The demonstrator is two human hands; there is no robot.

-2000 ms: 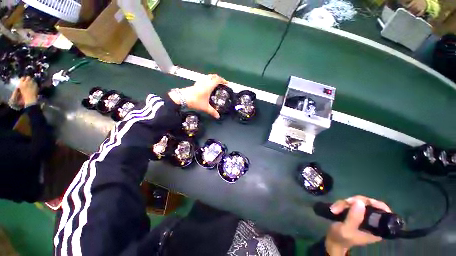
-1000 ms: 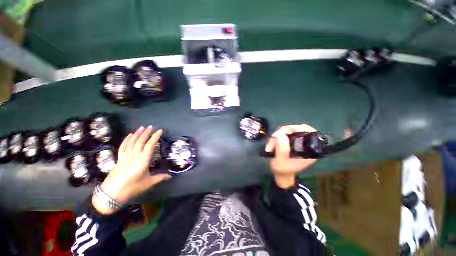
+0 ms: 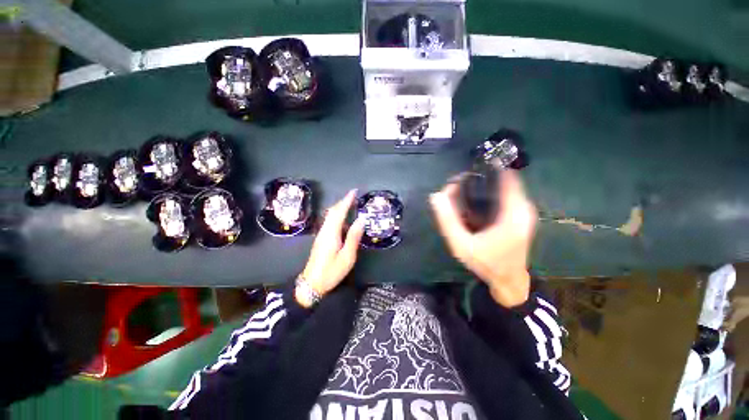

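A round black housing (image 3: 379, 219) with a silvery centre stands on the green bench (image 3: 575, 189) in front of me. My left hand (image 3: 333, 253) touches its left side with thumb and fingers. My right hand (image 3: 497, 238) is blurred and holds the black electric screwdriver (image 3: 481, 195) upright, to the right of that housing. The screwdriver's bit is hidden. Another housing (image 3: 501, 152) stands just behind the screwdriver. The pale grey screw feeder (image 3: 416, 74) stands at the back centre.
Several housings (image 3: 125, 174) stand in rows at the left, with one (image 3: 286, 205) left of my left hand. Two housings (image 3: 236, 80) stand at the back left, several (image 3: 667, 75) at the back right. A pale rail (image 3: 542, 51) runs behind. A red stool (image 3: 123, 328) is below left.
My left hand has moved right with a housing, separating it from the others. My right hand has turned the screwdriver from lying sideways to upright. The view has shifted.
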